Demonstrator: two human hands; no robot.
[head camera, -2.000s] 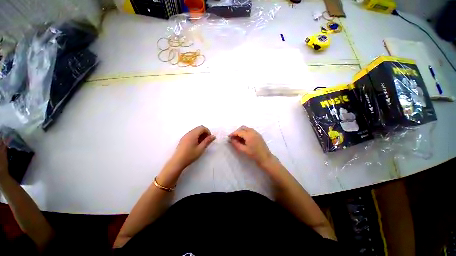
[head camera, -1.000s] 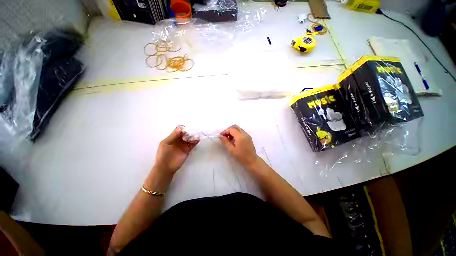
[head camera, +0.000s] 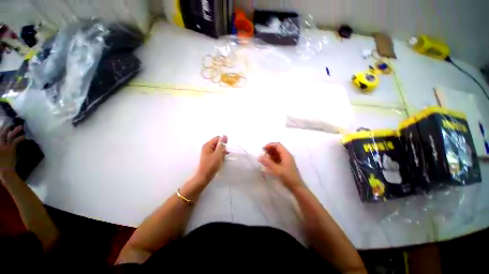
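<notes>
A thin clear poly bag (head camera: 240, 163) spans between my two hands, low over the white table. My left hand (head camera: 213, 155) pinches its left side between thumb and fingers. My right hand (head camera: 280, 163) is at its right side with fingers curled; the film there is faint. The bag shows no box inside. A whitish stack of poly bags (head camera: 313, 124) lies beyond my right hand. The black-yellow bagged boxes (head camera: 378, 166) stand upright at the right, with loose film at their base.
Rubber bands (head camera: 230, 79), a black open tray (head camera: 276, 27) and an orange object (head camera: 244, 25) are at the back. A yellow round item (head camera: 365, 81) is back right. A large plastic bag with black goods (head camera: 102, 69) is left. Another person's hand (head camera: 9, 142) is at the left edge.
The film bunched at my left hand is now spread out between my hands. The view has shifted, and the other person's hand shows again at the left on a black item.
</notes>
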